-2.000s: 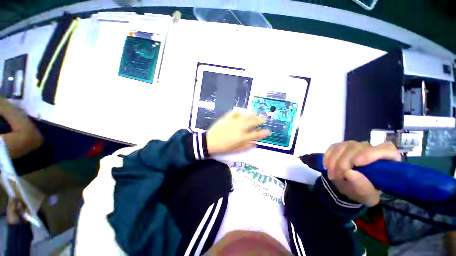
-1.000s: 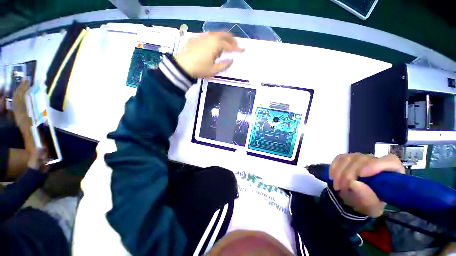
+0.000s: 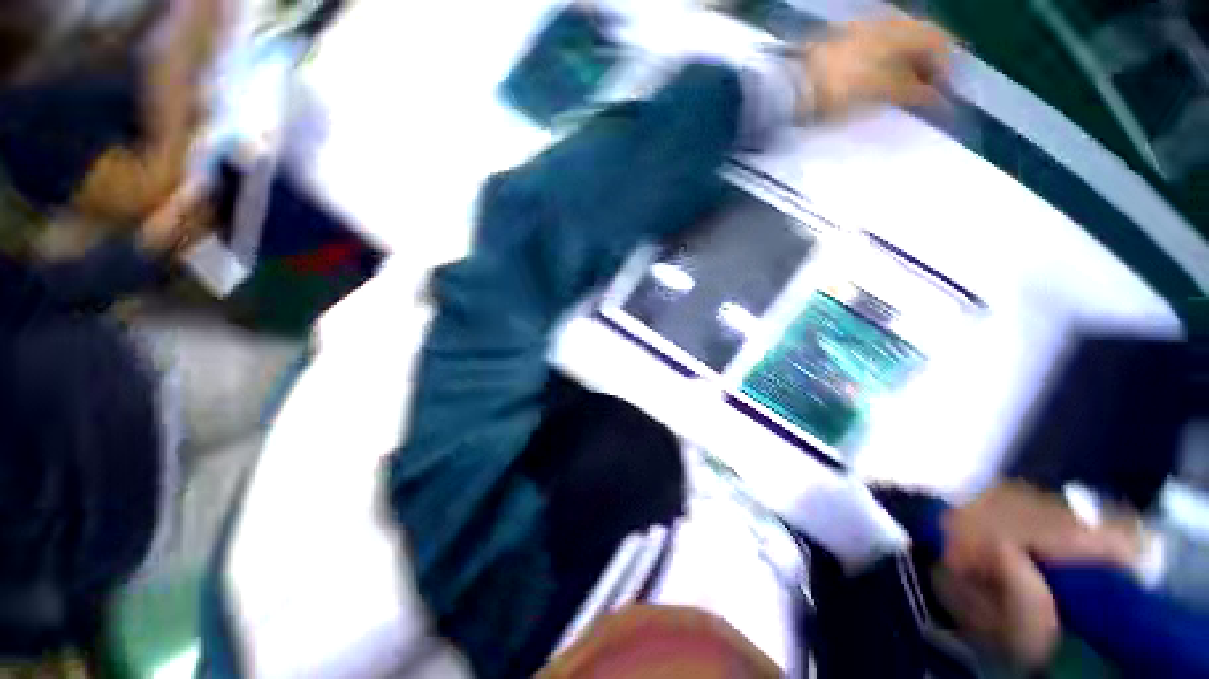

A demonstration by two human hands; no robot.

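The picture is blurred. My left hand [image 3: 875, 66] is stretched to the far table edge; its fingertips are too blurred to tell whether they hold anything. My right hand [image 3: 1014, 564] grips the blue electric screwdriver [image 3: 1114, 613] at the lower right, its dark nose pointing left. Between them the pale two-section device frame [image 3: 792, 308] lies on the white table. Its left section shows the smooth dark panel [image 3: 723, 272], its right section the green circuit board [image 3: 829, 369]. The screwdriver is apart from the board.
Another green circuit board [image 3: 564, 64] lies at the upper left, beyond my left sleeve. A black-faced box [image 3: 1107, 411] stands at the right. Another person's hands [image 3: 153, 199] hold a pale device [image 3: 245, 219] at the left. A green surface runs behind the table edge.
The view has turned and blurred, so the table appears tilted. My left hand has moved from above the frame's left side to the far edge. My right hand still holds the screwdriver.
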